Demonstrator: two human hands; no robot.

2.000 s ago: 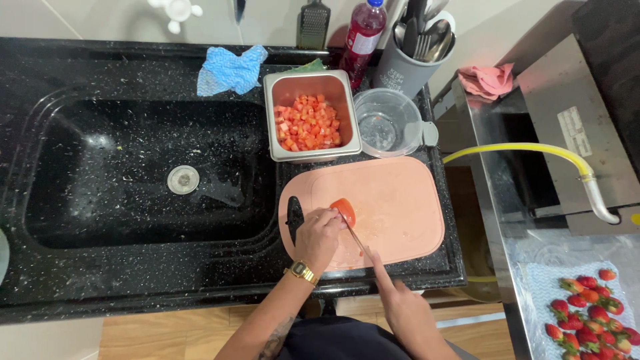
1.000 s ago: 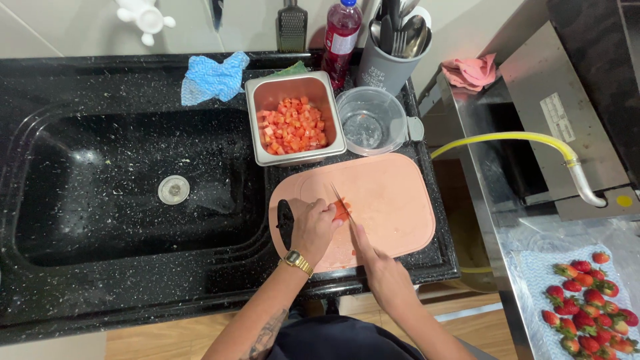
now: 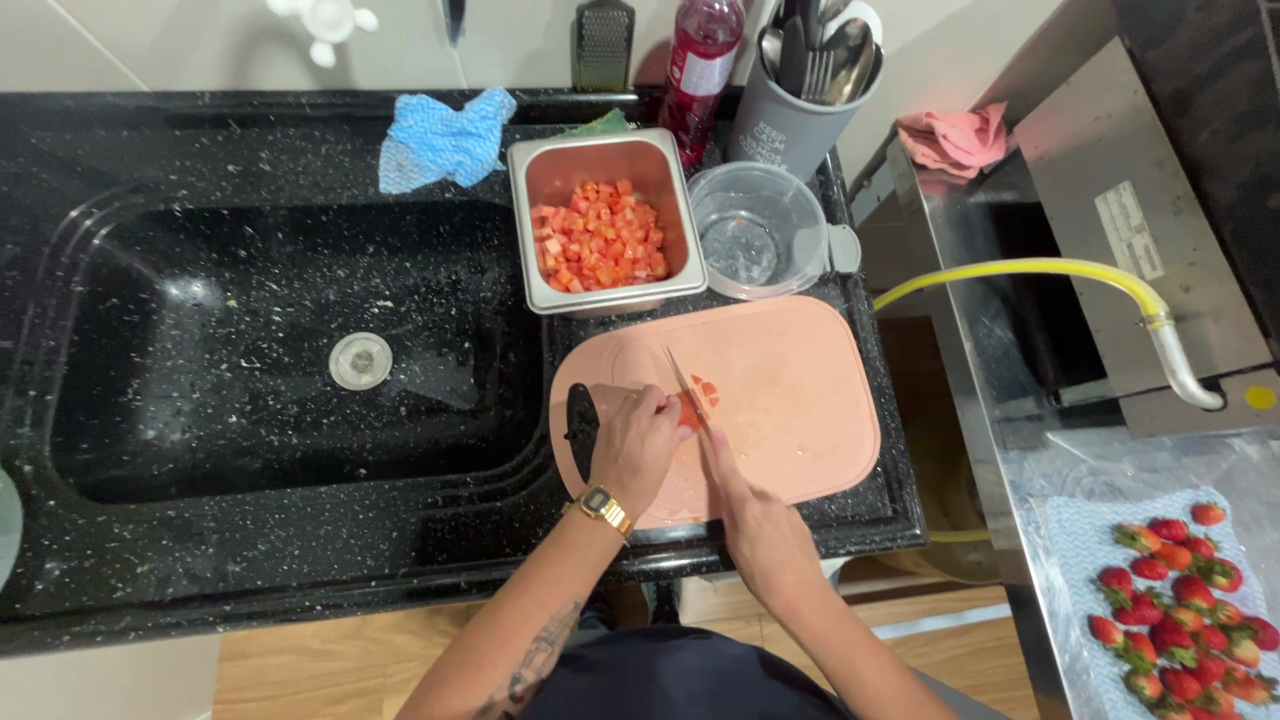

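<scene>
On a pink cutting board (image 3: 800, 400), my left hand (image 3: 638, 445) presses a piece of tomato (image 3: 690, 412) with bent fingertips. My right hand (image 3: 765, 525) grips a knife (image 3: 688, 385), its blade slanting up and left across the board against the tomato's right side. A few small cut tomato bits (image 3: 706, 390) lie just right of the blade. The knife's handle is mostly hidden by my right hand. Above the board stands a square steel container (image 3: 617, 300) holding diced tomato (image 3: 600, 238). Touching its right side is a clear round plastic tub (image 3: 760, 235).
The black sink (image 3: 250, 420) lies left of the board, with a blue cloth (image 3: 440, 140) behind it. A bottle of red liquid (image 3: 700, 80) and a grey utensil holder (image 3: 795, 125) stand at the back. Strawberries (image 3: 1185, 620) rest on a cloth over the steel surface at right.
The knife has cut into the tomato piece, and small bits now lie separate right of the blade. Two seconds ago a larger red piece showed beyond my left fingertips.
</scene>
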